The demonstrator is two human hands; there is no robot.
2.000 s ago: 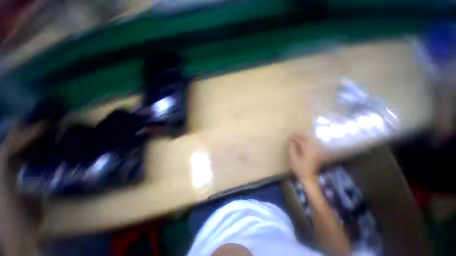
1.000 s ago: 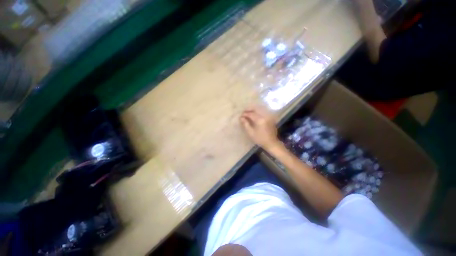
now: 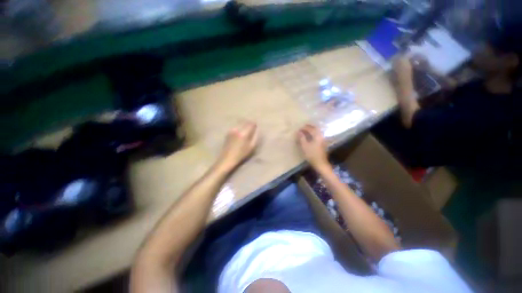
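My left hand is over the middle of the tan bench, fingers curled; blur hides whether it holds anything. My right hand is near the bench's front edge, fingers bent, beside the clear plastic sheet; I cannot tell if something small is in it. Several white discs lie on the sheet. Black plastic housings stand in a dark cluster at the left, one with a bright disc and a red wire. The picture is blurred.
A brown cardboard box with white discs sits below the bench edge, under my right forearm. A shiny tape patch is on the bench. A green conveyor runs behind. A person in dark clothes works at the right, near a blue item.
My left hand and forearm have come into view over the bench. The view has turned, showing more of the person at the right. My right hand stays near the sheet.
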